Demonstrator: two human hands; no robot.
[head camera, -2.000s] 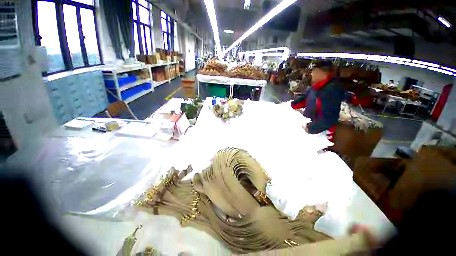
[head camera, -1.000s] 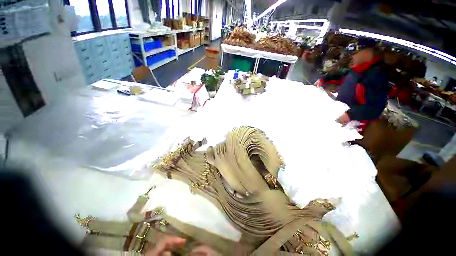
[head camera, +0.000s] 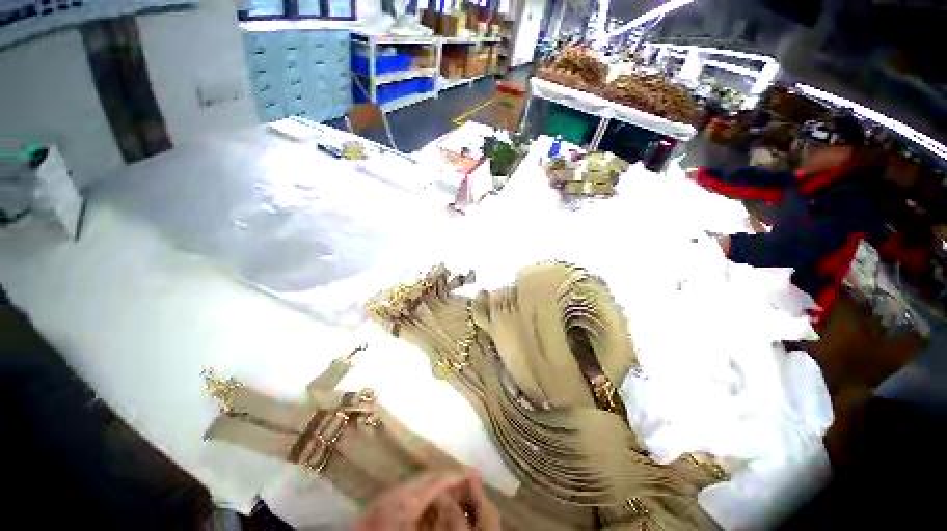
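Observation:
A large curved bundle of khaki webbing straps (head camera: 561, 404) lies on the white-covered table, with gold hardware at its ends. A smaller flat group of khaki straps (head camera: 353, 446) lies at the lower left, with brown leather tabs, gold slider buckles and gold snap hooks (head camera: 221, 388). A blurred hand (head camera: 431, 503) is at the bottom edge, over this smaller group. It is partly cut off. I cannot tell whether it is my left or right hand, whether both overlap there, or whether it grips a strap.
White soft wrapping (head camera: 716, 342) is heaped right of the bundle. Clear plastic sheet (head camera: 301, 228) lies at the left. Small strap bundles (head camera: 587, 172) and a plant (head camera: 506, 156) are at the far end. A person (head camera: 810, 223) stands at the right side, arms over the wrapping.
The view has turned down and left. The hand has moved from the lower right to the bottom middle. The smaller strap group now shows more fully. The person leans further over the wrapping.

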